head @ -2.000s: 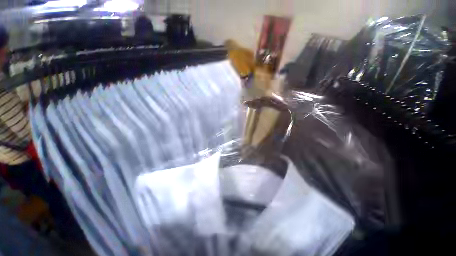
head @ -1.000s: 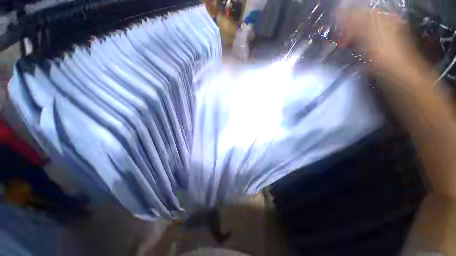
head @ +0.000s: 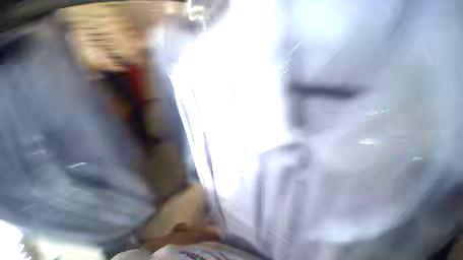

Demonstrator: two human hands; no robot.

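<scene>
A light-blue to white shirt (head: pixel 325 177) fills the centre and right of the view, very close and strongly blurred. Glare whites out its left part. A short dark strip (head: pixel 325 91) shows across its upper part. Small bright streaks, like glints on clear film, lie on it. Neither my left hand nor my right hand can be made out. Blurred brownish patches show at the bottom, left of centre, and in the lower right corner; I cannot tell what they are.
Blurred blue-grey garments (head: pixel 66 137) with a few shiny glints fill the left side. Between them and the shirt, a person in a striped tan top (head: pixel 101 35) shows at the upper left. A bright white surface (head: pixel 66 251) is at the lower left corner.
The view has swung, and the row of shirts seen earlier no longer shows clearly. The shirt is much nearer and larger. The forearm and hand at the right have left the picture.
</scene>
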